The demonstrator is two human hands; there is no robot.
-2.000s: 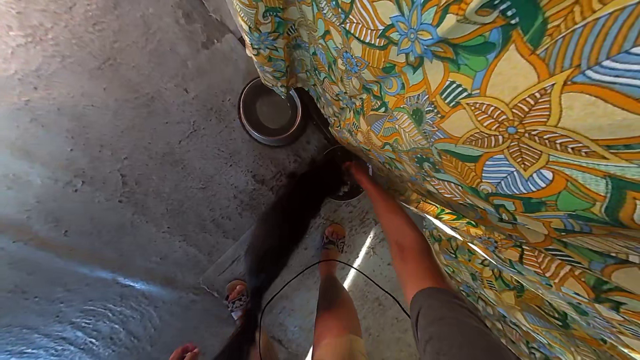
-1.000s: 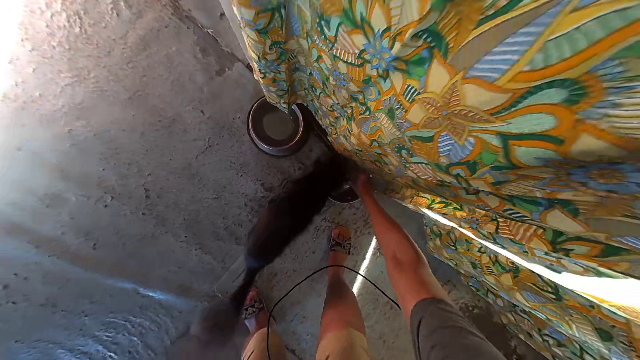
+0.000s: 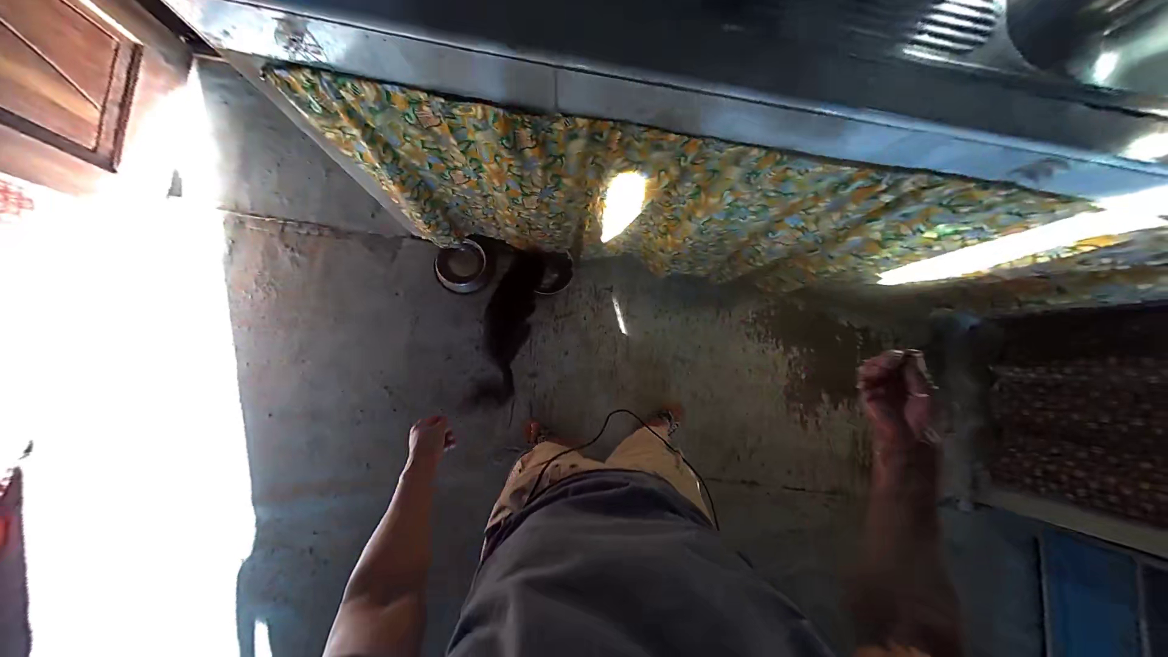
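Observation:
A dark furry animal (image 3: pixel 511 315) with a long tail stands on the concrete floor, its head end at a metal bowl (image 3: pixel 556 274) by the foot of a floral curtain (image 3: pixel 511 169). Left of it sits another round metal bowl (image 3: pixel 463 265). My left hand (image 3: pixel 431 436) hangs over the floor, left of the animal's tail, fingers curled, with nothing seen in it. Out to the right, my right hand (image 3: pixel 897 388) is raised and blurred, its fingers bent; whether it holds something small cannot be told.
A metal-edged counter (image 3: pixel 547 87) runs above the curtain. A wooden door or shutter (image 3: pixel 68 78) is at upper left, beside a bright opening. A thin black cable (image 3: pixel 613 415) loops before my legs. A dark patterned surface (image 3: pixel 1081 392) lies at the right.
My right hand has left the bowl beside the animal and moved far out to the right. My left hand has come into view. The view has risen and widened greatly.

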